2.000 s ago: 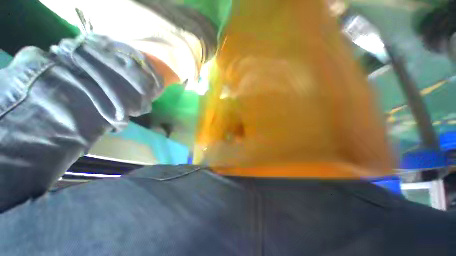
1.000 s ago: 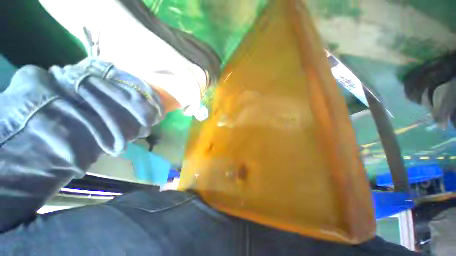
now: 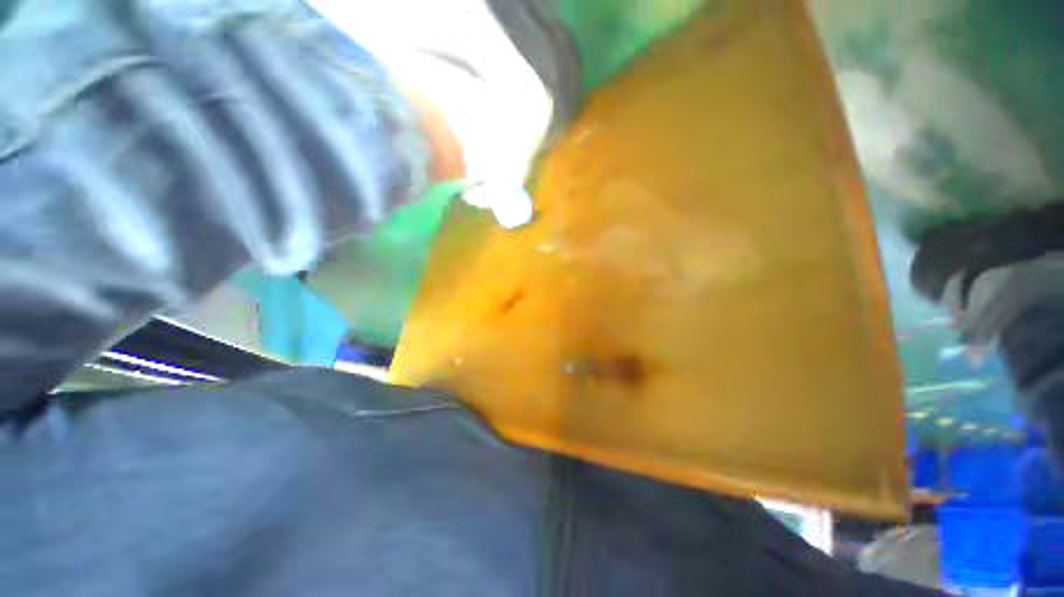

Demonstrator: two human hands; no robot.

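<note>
No hand of mine can be made out. A large orange-amber sheet or board [image 3: 747, 257] lies very close to the camera, tilted, with a few dark spots and a raised-looking edge at its right. Its lower edge meets dark blue-grey cloth [image 3: 292, 490] along the bottom. At the upper left is a crumpled denim leg or sleeve [image 3: 210, 152], with a patch of skin and an overexposed white shape [image 3: 490, 117] like a shoe. What holds the board is not visible.
Blurred green floor [image 3: 630, 29] shows behind the board. Blue trays or boxes [image 3: 980, 542] are at the lower right. A dark and grey shape [image 3: 1003, 280], unclear, is at the right edge. Dark and white rails [image 3: 175, 356] are at the left.
The view has shifted. The orange board looks wider and less steeply tilted, and its lower right corner is higher. The denim and white shape reach further right; more blue trays show.
</note>
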